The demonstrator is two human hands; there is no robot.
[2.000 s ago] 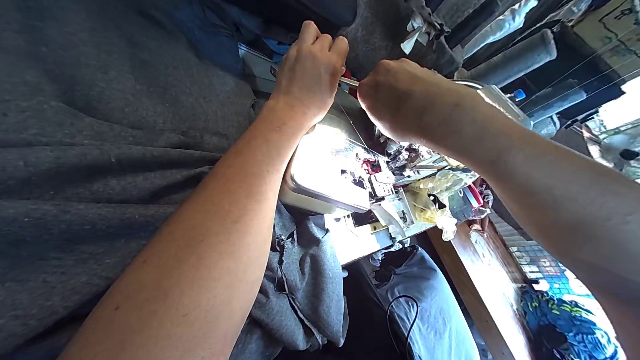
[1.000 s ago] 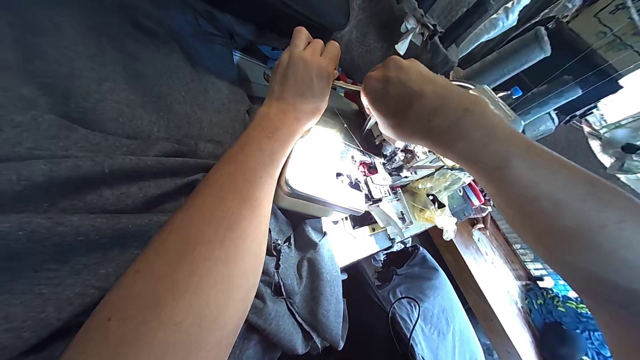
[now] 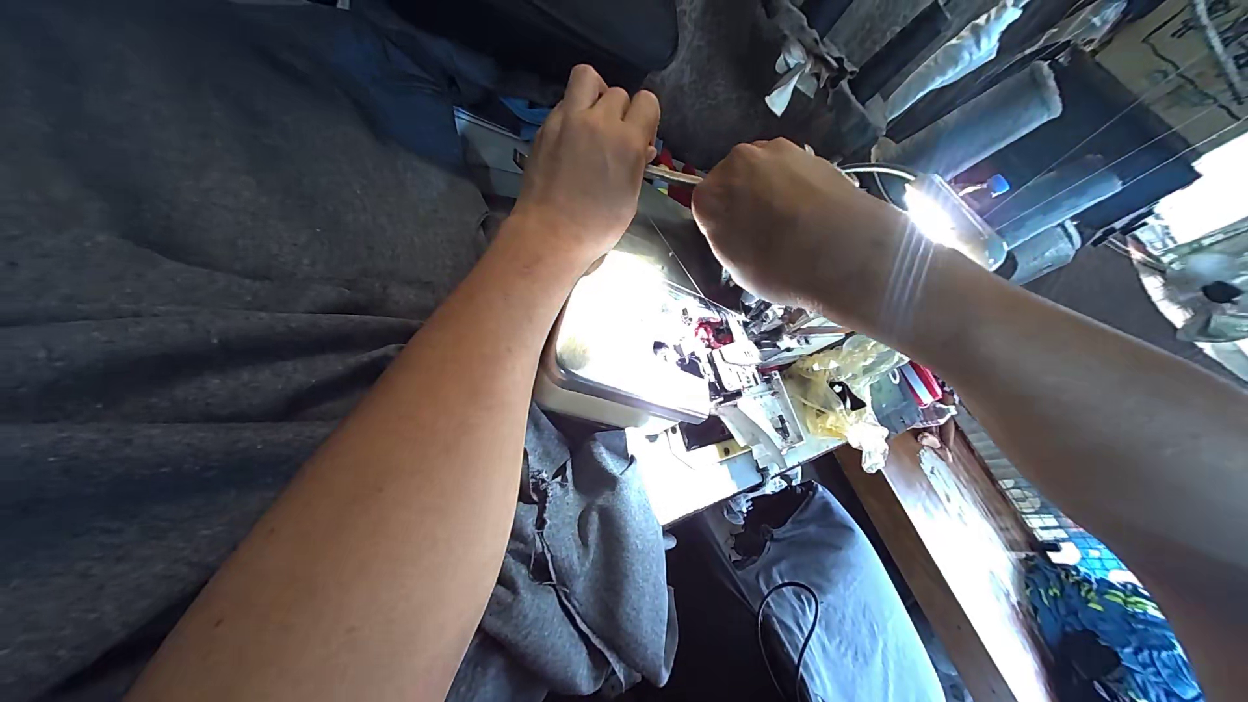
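Observation:
My left hand (image 3: 600, 146) is closed above the sewing machine, its knuckles toward the top of the view. Just right of it my right hand (image 3: 756, 210) is closed too. A thin pale strip (image 3: 673, 175) runs between the two fists, gripped at both ends; the fingertips are hidden. Below the hands, the white sewing machine (image 3: 585, 390) is lit brightly, and glare hides part of its body. A fine thread (image 3: 673, 249) passes over the machine. Grey fabric (image 3: 595, 546) lies bunched beside it.
Large dark grey cloth (image 3: 244, 273) covers the left side. A yellowish plastic bag (image 3: 838, 385) lies beyond the machine's needle end. A lit lamp (image 3: 946, 219) stands behind my right wrist. Rolls of fabric (image 3: 985, 112) are at upper right, and a wooden board (image 3: 936, 546) is at lower right.
Both hands stay close together with the strip between them. A pale piece seen below my right hand one second ago no longer shows there.

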